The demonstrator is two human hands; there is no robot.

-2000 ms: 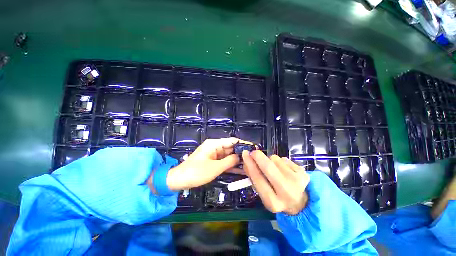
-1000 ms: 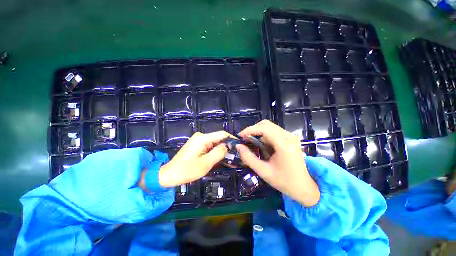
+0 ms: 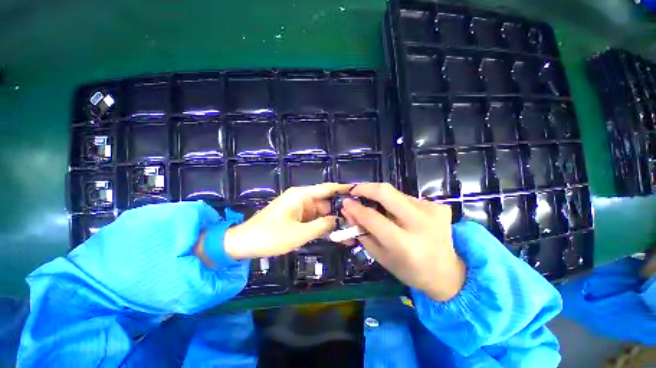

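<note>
A small black electronic module [image 3: 342, 208] is held between both hands above the lower right part of the left blister tray [image 3: 248, 93]. My left hand [image 3: 277, 226] grips it from the left, fingertips closed on it. My right hand [image 3: 406, 233] pinches it from the right. A white strip-like part [image 3: 347, 233] shows just below the module, between the hands; what holds it is hidden. Several modules sit in tray pockets: a tilted one at the top left [image 3: 101, 105], others down the left side [image 3: 99, 149] and along the near row [image 3: 310, 269].
A black tray stack [image 3: 496, 122] stands right of the left tray, with another tray stack [image 3: 626, 118] at the far right. The green bench mat [image 3: 216, 36] lies beneath. A blue sleeve [image 3: 618, 291] of another person shows at the lower right. A dark panel [image 3: 309, 338] is at the bottom edge.
My hands have stayed together on the module; my right fingers have closed in around it. The white strip shows again below the module. The trays have shifted slightly in view.
</note>
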